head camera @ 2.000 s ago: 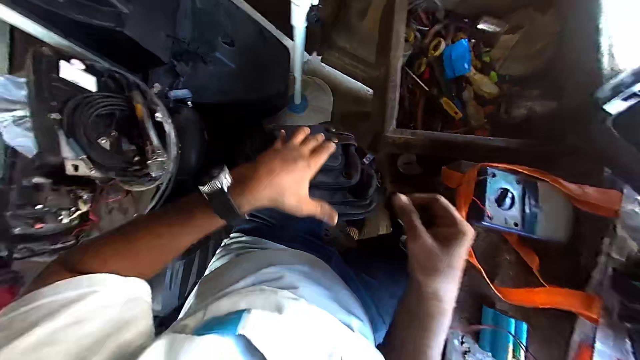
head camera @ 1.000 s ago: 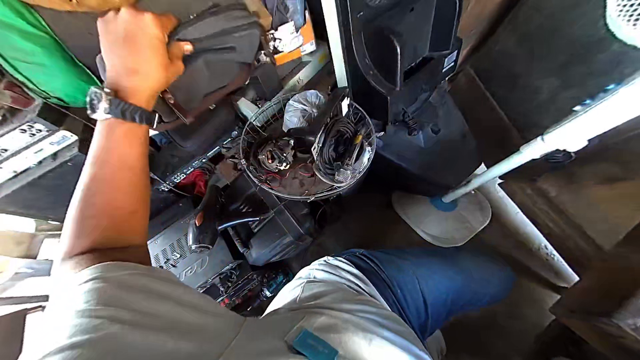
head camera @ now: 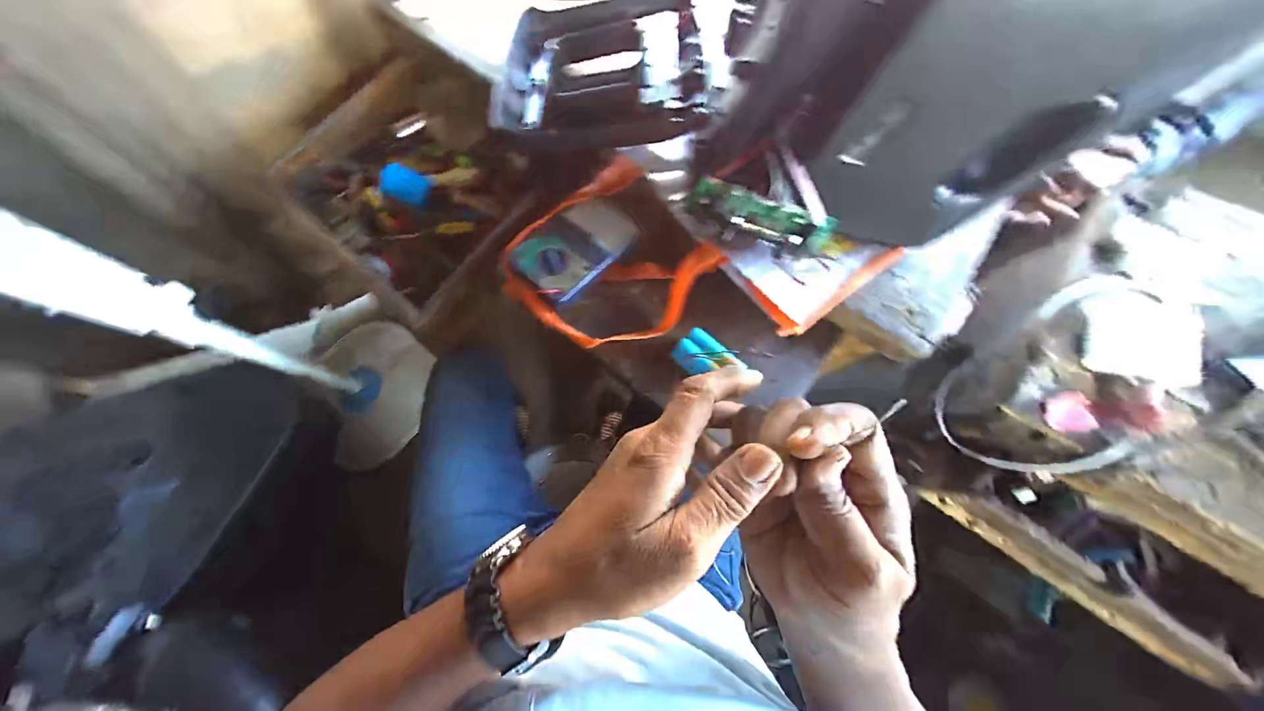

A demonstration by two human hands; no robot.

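Observation:
My left hand (head camera: 647,504), with a watch (head camera: 491,597) on its wrist, meets my right hand (head camera: 839,523) in front of my lap. The thumb and fingertips of my right hand are pinched on a thin wire-like piece (head camera: 892,410) whose end sticks out to the right. My left thumb and fingertips touch the right fingertips; whether they also grip the piece is hidden. Just beyond my left fingers lie blue cylindrical cells (head camera: 703,351). Farther off, a multimeter (head camera: 553,259) lies inside a loop of orange strap (head camera: 592,341).
A wooden box (head camera: 434,306) of tools and small parts stands at the upper left. A green circuit board (head camera: 755,212) is at the upper right, by a large dark panel (head camera: 889,109). A pole on a round base (head camera: 380,395) stands left; wooden slats (head camera: 1086,583) lie right.
The view has swung far to the right. My left hand, on a dark bag a second ago, is now together with my right hand, which holds a thin piece.

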